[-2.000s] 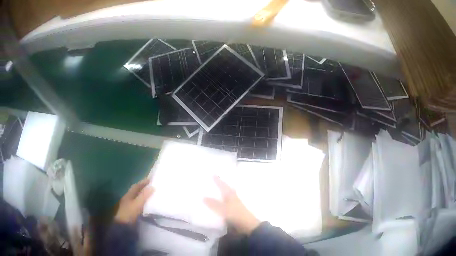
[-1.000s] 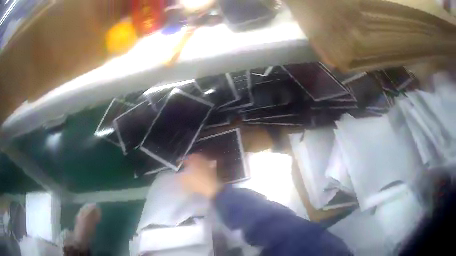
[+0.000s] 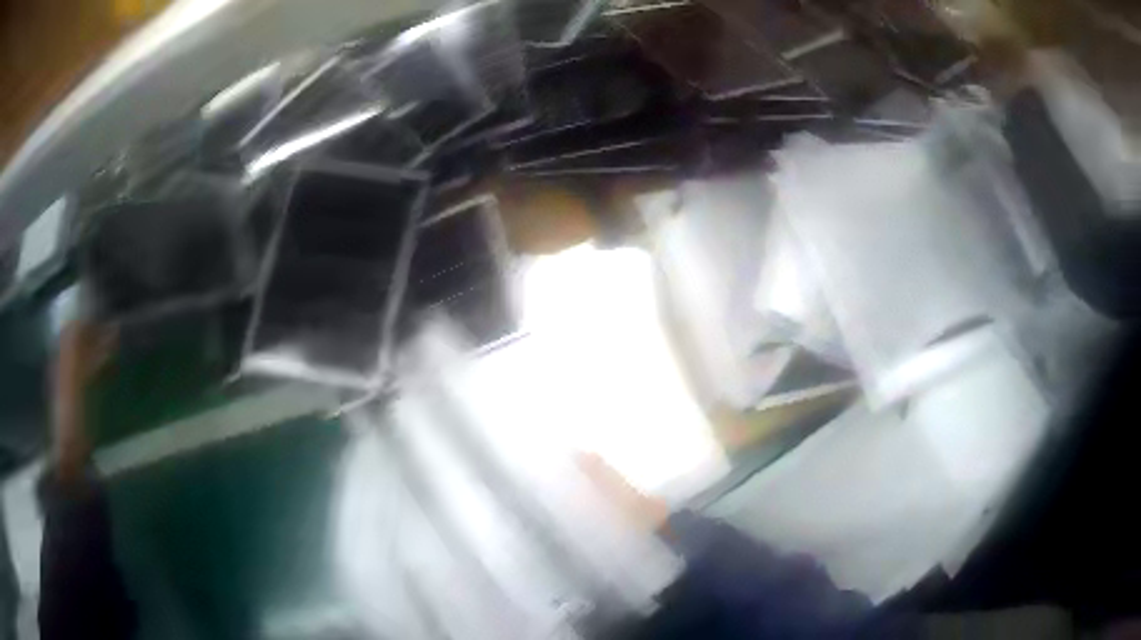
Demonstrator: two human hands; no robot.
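A blurred, fanned bundle of white packets [image 3: 438, 513] is at the lower middle, slanting down to the right. Just right of it lies a glaring white stack of sheets [image 3: 601, 325]. My right hand [image 3: 619, 490], in a dark blue sleeve, is over the lower part of this stack, beside the bundle; glare and blur hide its fingers, and I cannot tell whether it grips anything. I cannot make out my left hand. Black panels with pale borders lie above, one [image 3: 332, 275] upper left of the bundle and another [image 3: 457, 269] partly behind it.
A blurred hand [image 3: 81, 363] with a dark sleeve is at the far left beside a dark panel [image 3: 163, 250]; it seems another person's. White packets [image 3: 876, 250] pile at right. More panels lie below the shelf edge [image 3: 94, 106]. A pale strip crosses the green top [image 3: 213, 525].
The view has swung right and down, so the panels sit farther left and higher. My right hand has left the panel it was over. The white bundle now looks fanned and tilted.
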